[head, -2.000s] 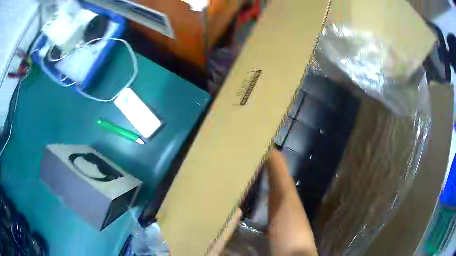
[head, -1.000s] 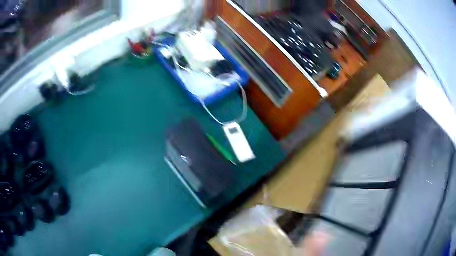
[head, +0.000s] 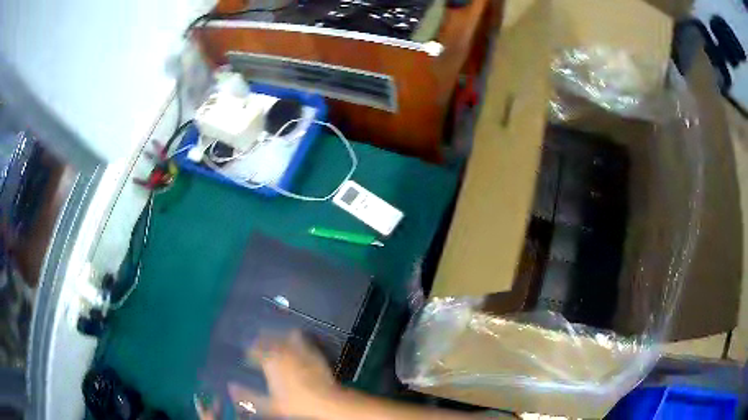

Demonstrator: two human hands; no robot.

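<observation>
Dark grey retail boxes (head: 320, 283) lie side by side on the green bench mat, a narrow seam between them and paler edges at their right end. My right hand (head: 291, 369) reaches in from the lower right over the boxes. It is blurred, and whether it grips a box cannot be told. A small blurred fingertip at the bottom edge, left of it, may be my left hand (head: 203, 406); the rest is cut off. A brown export carton (head: 496, 209) stands open at the right, with dark boxes (head: 586, 221) inside a clear liner bag (head: 439, 340).
A white handheld meter (head: 369, 208) and a green pen-like tool (head: 343, 236) lie behind the boxes. A small blue tray (head: 283, 168) holds white items and cables. An orange-brown cabinet (head: 418, 78) borders the mat. A blue bin (head: 697, 406) shows at lower right, black headphones (head: 111, 394) at lower left.
The view has turned and shifted. Dark boxes seen large at the right one second ago are gone from there; dark boxes now lie on the mat under my right hand.
</observation>
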